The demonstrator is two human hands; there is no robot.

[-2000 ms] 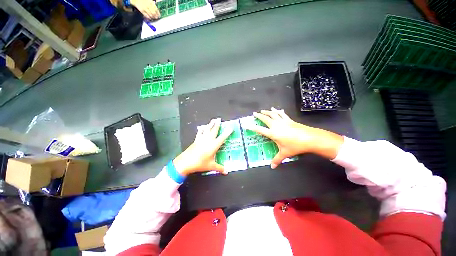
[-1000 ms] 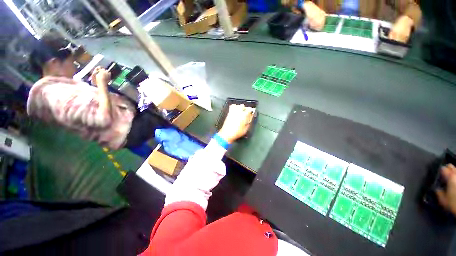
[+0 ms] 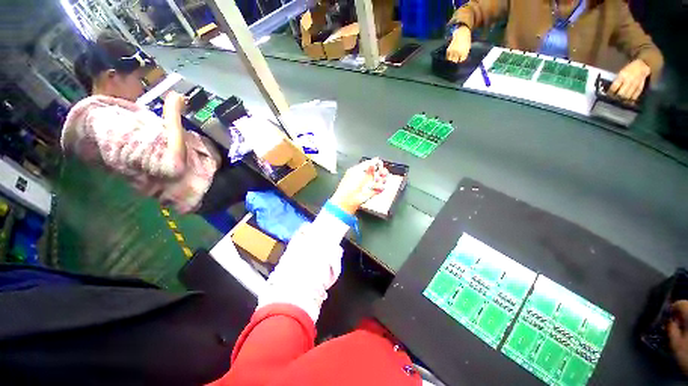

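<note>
Two green PCB panels, a left one (image 3: 483,290) and a right one (image 3: 560,332), lie side by side on the black mat (image 3: 520,219). My left hand (image 3: 363,185), with a blue band on its wrist, is over the black spacer bin (image 3: 396,181) with white pieces. Its fingers are bunched together; whether they hold a piece is too small to tell. My right hand (image 3: 679,326) is at the right edge, cut off by the frame, in the black component bin (image 3: 655,313). Its fingertips are hidden.
A populated PCB panel (image 3: 424,136) lies on the belt. A clear parts bag (image 3: 315,132) and a cardboard box (image 3: 290,170) stand left of the spacer bin. A blue cloth (image 3: 275,215) hangs below. Another worker sits at left; one across the belt has both hands at black bins beside a white board (image 3: 490,83).
My hands have left the two panels and moved apart to the bins. Over the last second, my left hand has lifted slightly, showing more of the white pieces. The view has swung left.
</note>
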